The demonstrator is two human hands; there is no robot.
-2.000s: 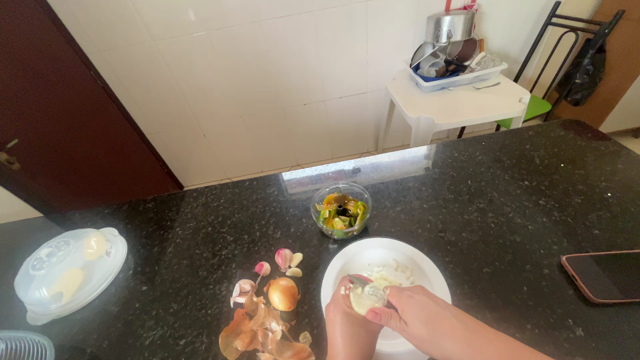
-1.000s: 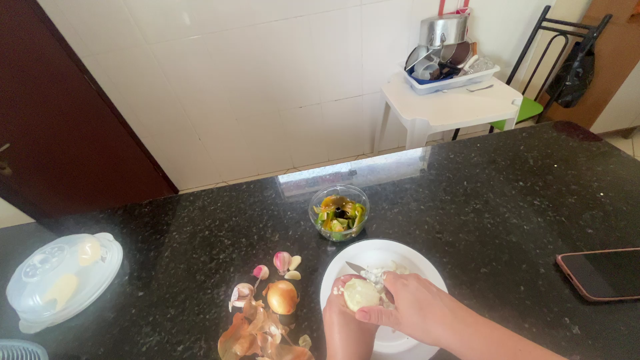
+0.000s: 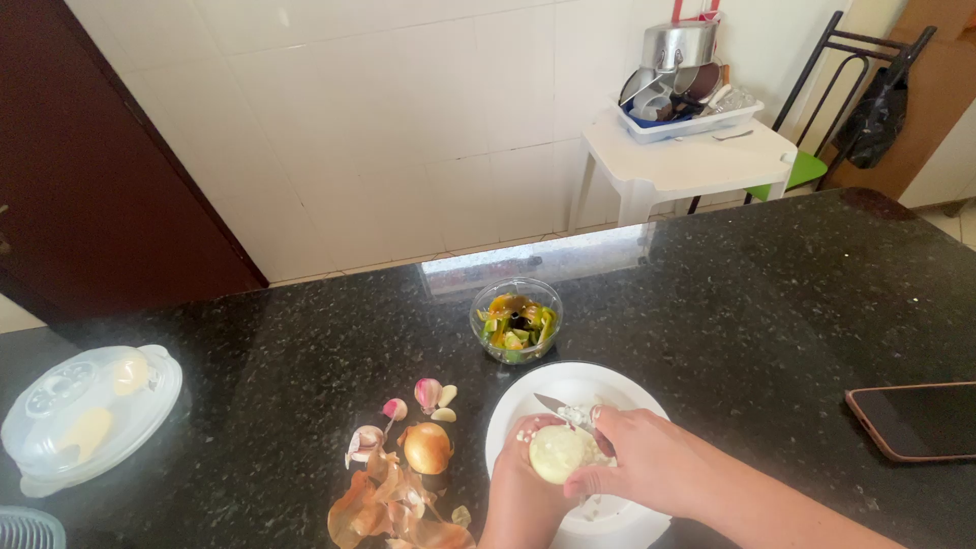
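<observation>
My left hand [image 3: 526, 488] holds a peeled onion [image 3: 558, 453] over a white plate [image 3: 518, 389]. My right hand [image 3: 648, 461] grips a small knife, its handle hidden in my fingers; the blade [image 3: 549, 402] shows behind the onion, tip pointing left. Chopped onion bits [image 3: 591, 515] lie on the plate and cling to my fingers. Left of the plate sit an unpeeled onion [image 3: 427, 448], garlic bulbs and cloves [image 3: 428, 393], and a heap of brown onion skins [image 3: 389, 503]. Behind the plate stands a clear bowl [image 3: 516, 320] of cut green and yellow vegetable pieces.
At the left of the black granite counter [image 3: 305, 358] lies a translucent lidded container [image 3: 91, 419]; a phone [image 3: 915, 422] lies at the right. Beyond the counter, a white plastic table [image 3: 679, 164] holds a dish tray [image 3: 694, 128] with pots, beside a chair [image 3: 808, 166].
The onion and both hands have shifted slightly against each other over the plate. The knife blade, hard to make out two seconds ago, now shows behind the onion.
</observation>
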